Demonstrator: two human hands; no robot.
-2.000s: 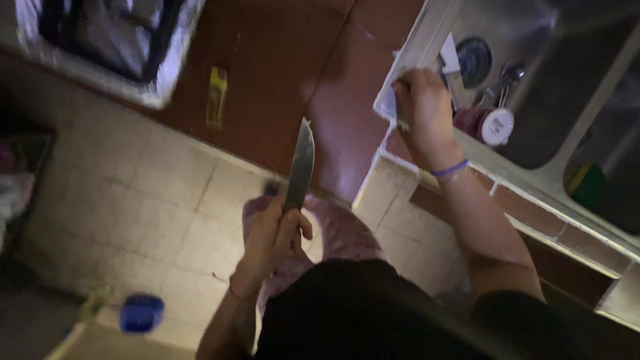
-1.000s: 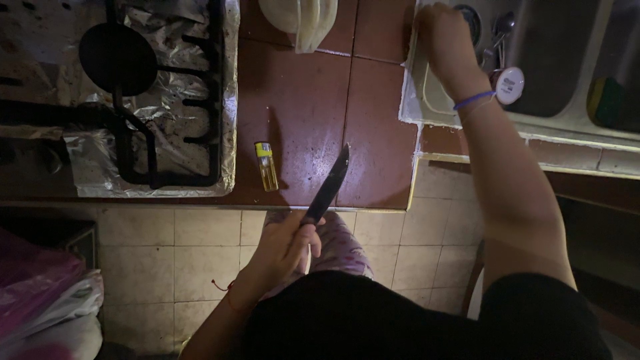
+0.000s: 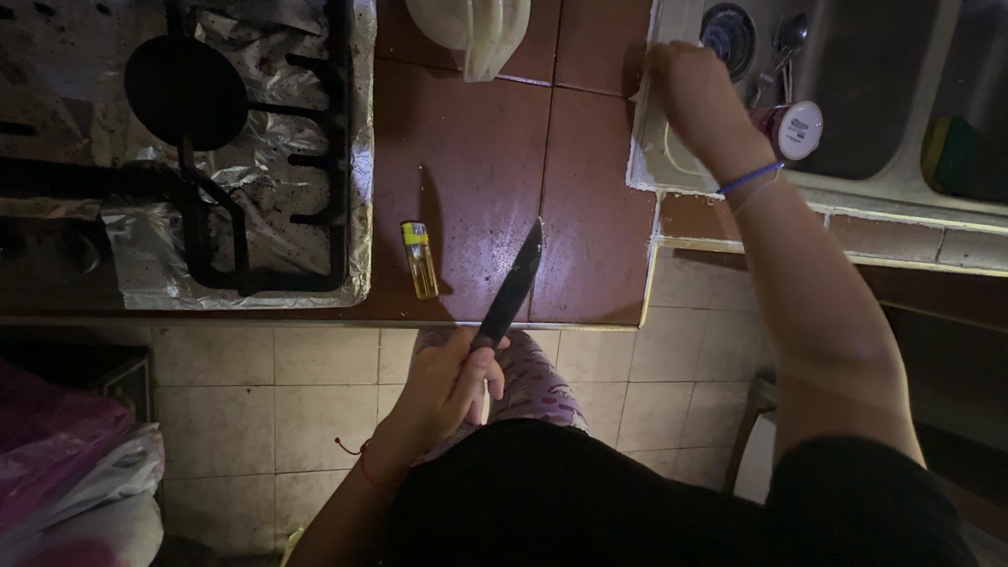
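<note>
My left hand [image 3: 457, 378] grips the handle of a kitchen knife [image 3: 513, 287], its dark blade pointing up and to the right over the edge of the tiled counter [image 3: 488, 150]. Small pale bits cling near the blade's tip. Over the left rim of the metal sink [image 3: 647, 157] is my right hand [image 3: 697, 98]; its fingers are bent and partly hidden, so whether it holds anything cannot be told. A yellow lighter [image 3: 420, 260] lies on the counter left of the blade.
A foil-lined gas stove [image 3: 358, 157] stands at the left. White dishes [image 3: 476, 31] sit at the counter's back. The sink holds a cup [image 3: 799, 130], a round dish [image 3: 728, 39], spoons [image 3: 791, 33] and a sponge [image 3: 953, 153]. Plastic bags [image 3: 71, 465] are at lower left.
The view has swung and shifted, bringing more of the stove and the white dishes into sight. My left hand keeps hold of the knife. My right hand stays by the sink's left side.
</note>
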